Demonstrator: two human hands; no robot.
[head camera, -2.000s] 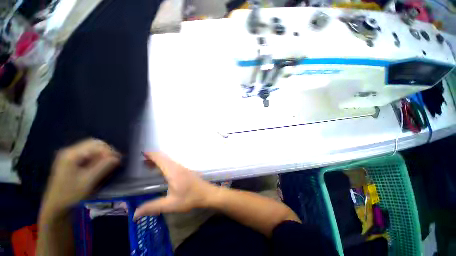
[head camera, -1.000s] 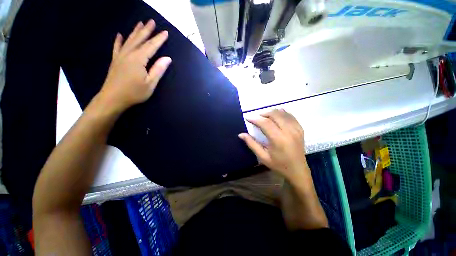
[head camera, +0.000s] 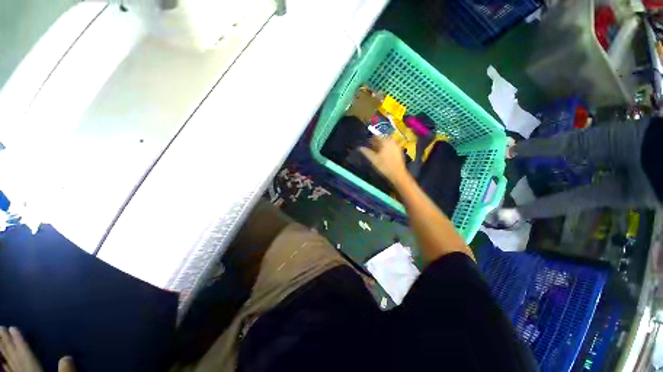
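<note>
A black garment panel (head camera: 87, 298) lies on the white machine table at the lower left. My left hand (head camera: 22, 354) rests on it, cut off by the picture's lower left corner; only some fingers show. My right hand (head camera: 385, 158) is inside the green plastic basket (head camera: 465, 116), fingers at a small black piece (head camera: 349, 142). The hand is small and slightly blurred, so its grip is not clear. Yellow (head camera: 393, 107), pink and other black pieces lie in the basket.
The white machine table (head camera: 218, 138) has its front edge beside my lap. Blue crates (head camera: 549, 298) stand on the floor at right. Another person's legs (head camera: 581, 171) are beyond the basket. White scraps (head camera: 395, 270) and bits lie on the green floor.
The view has swung right. My right hand has left the panel at the table edge and reached into the green basket. My left hand is still on the black panel, now at the picture's corner.
</note>
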